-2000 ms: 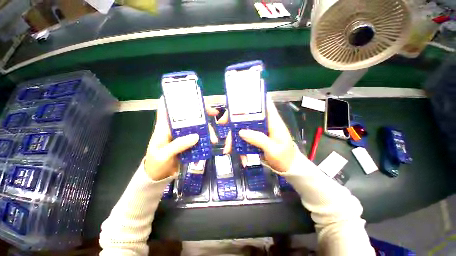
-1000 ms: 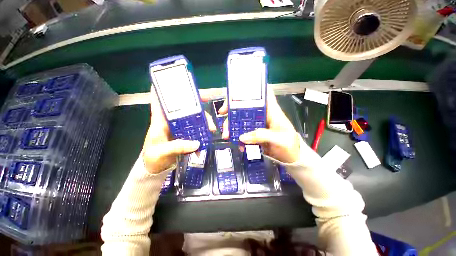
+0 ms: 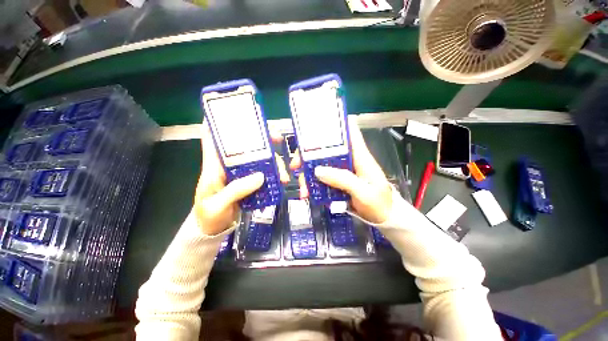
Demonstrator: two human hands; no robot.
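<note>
My left hand (image 3: 217, 193) holds a blue keypad phone (image 3: 237, 133) upright above the tray, its screen lit white, my thumb on its keys. My right hand (image 3: 370, 190) holds a second blue keypad phone (image 3: 321, 130) beside it, also lit white, my thumb on the upper keys. The two phones do not touch. Below them a clear blister tray (image 3: 307, 261) holds several blue phones, one of them in the middle pocket (image 3: 302, 233). My hands and the held phones hide the tray's upper part.
Stacked blister trays (image 3: 73, 193) stand at left. A cream fan (image 3: 488, 36) is behind at right. At right lie a smartphone (image 3: 454, 150), red pen (image 3: 424, 185), white card (image 3: 446, 212), white block (image 3: 489, 207), orange-tipped item (image 3: 477, 172) and blue phones or housings (image 3: 533, 193).
Since a second ago the right phone has moved left and slightly down, closer to the left one. Both thumbs have shifted from the lower keys to higher ones.
</note>
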